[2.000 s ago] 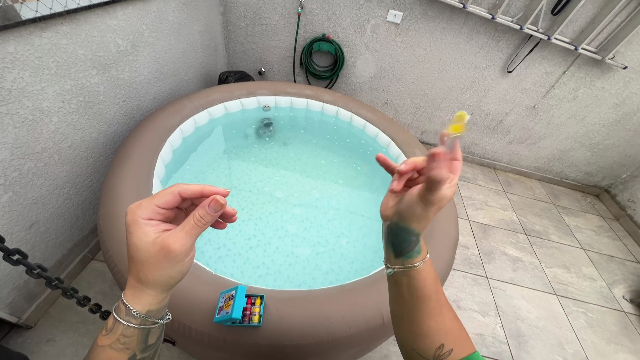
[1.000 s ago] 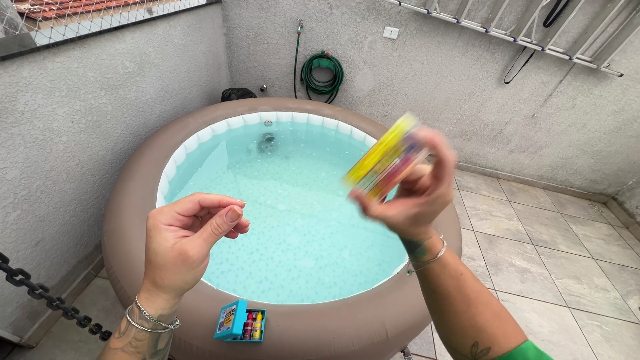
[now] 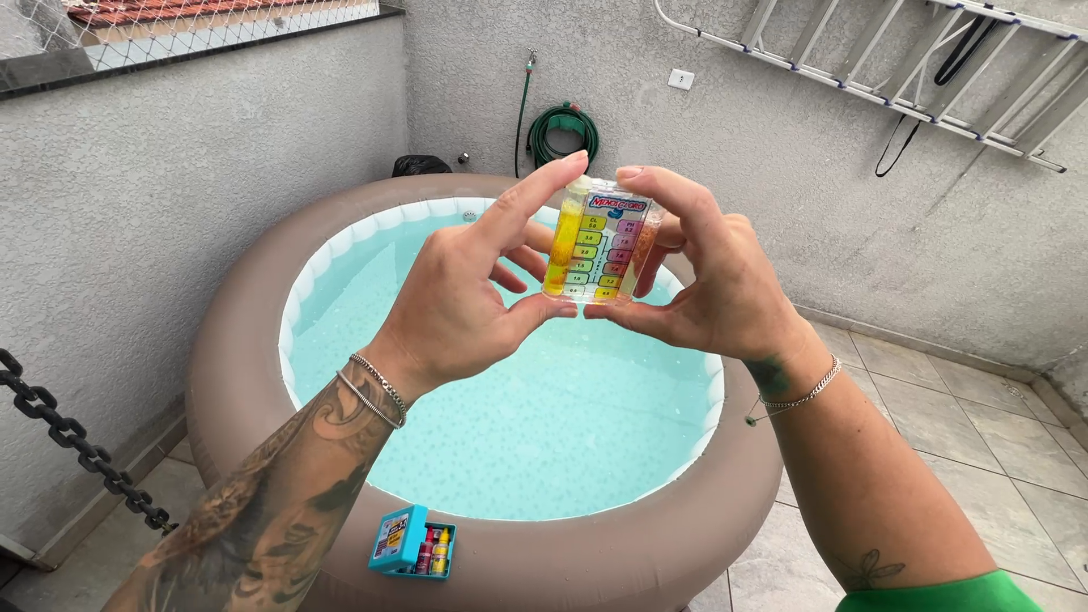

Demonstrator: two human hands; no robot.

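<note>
A clear plastic pool water test comparator (image 3: 605, 242) is held upright between both hands above the pool. Yellow liquid fills its left tube, orange-red liquid its right, with a color chart between them. My left hand (image 3: 476, 276) grips the left edge, finger on top and thumb below. My right hand (image 3: 705, 263) holds the right edge the same way. On the near rim of the inflatable pool (image 3: 544, 557) sits a blue plastic test kit case (image 3: 412, 544), its lid raised, with red and yellow reagent bottles (image 3: 439, 551) inside.
Turquoise water (image 3: 527, 425) lies inside the pool. A coiled green hose (image 3: 563, 136) and an aluminum ladder (image 3: 901, 76) hang on the back wall. A dark chain (image 3: 81, 442) hangs at the left. Floor tiles (image 3: 918, 527) run along the right side.
The comparator, blurred in my right hand a second ago, has moved left and is held by both hands. My left hand has risen and taken its left edge.
</note>
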